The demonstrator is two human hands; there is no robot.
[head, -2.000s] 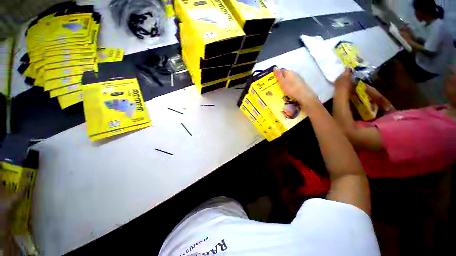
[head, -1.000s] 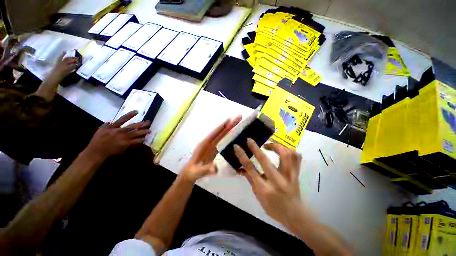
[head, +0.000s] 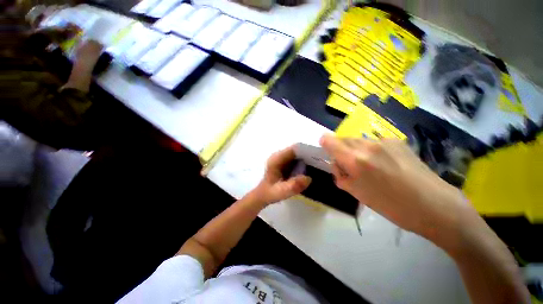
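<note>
A retail box (head: 333, 191) is held tilted over the white table, with a black side, a pale flap and a strip of yellow at its lower edge. My left hand (head: 284, 178) holds its left end, thumb across the opening. My right hand (head: 366, 169) pinches the pale flap (head: 314, 155) at the top and covers much of the box. What is inside the box cannot be seen clearly. A flat yellow carton (head: 370, 123) lies behind my right hand, partly hidden by it.
Flat cartons (head: 372, 62) are fanned behind. Inner tray boxes (head: 217, 35) stand in rows at left, past the yellow strip (head: 235, 132). A bag of hangers (head: 467, 80) lies at the back right, stacked open cartons (head: 506, 184) at right. A coworker's hand (head: 88, 56) is far left.
The view has swung right to left slightly, and is blurred. My right hand has moved from the box's black side to its pale flap. The coworker's hand and tray box beside the yellow strip are gone.
</note>
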